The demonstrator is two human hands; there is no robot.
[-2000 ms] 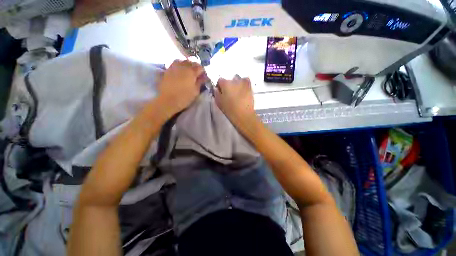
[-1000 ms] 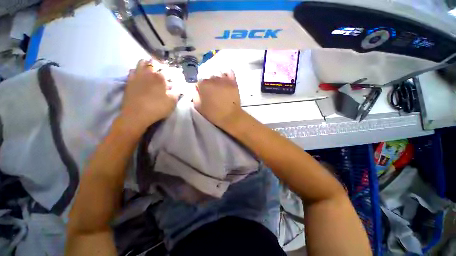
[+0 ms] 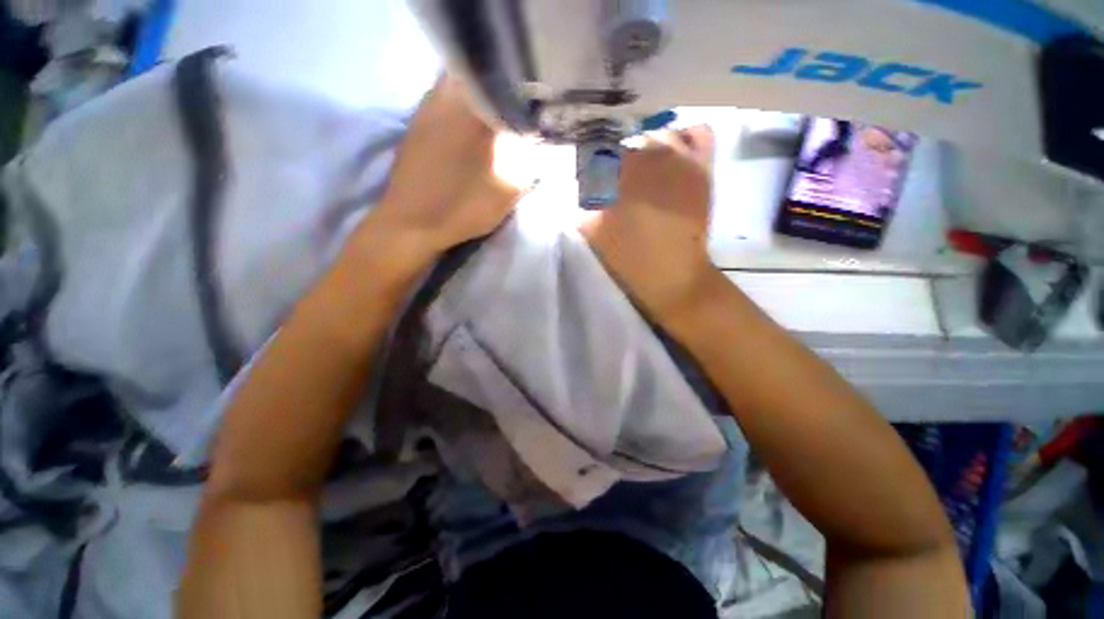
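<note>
A light grey garment piece (image 3: 581,363) with dark grey bands runs from the needle area down over my lap, and more of it spreads at the left. My left hand (image 3: 454,169) presses on the cloth just left of the presser foot (image 3: 598,169). My right hand (image 3: 660,218) holds the cloth's edge just right of the foot. The fingertips and seam are blurred by the bright lamp glare and partly hidden behind the machine head (image 3: 775,61).
A smartphone (image 3: 847,181) with a lit screen lies under the arm. A dark grey block with metal (image 3: 1029,296) and a red-handled tool (image 3: 969,243) lie right of it. A blue crate (image 3: 990,496) stands lower right. Cloth heaps at lower left.
The view has moved closer to the machine head and tilted, so the phone and block sit further right in the picture. Both hands remain on the cloth beside the foot.
</note>
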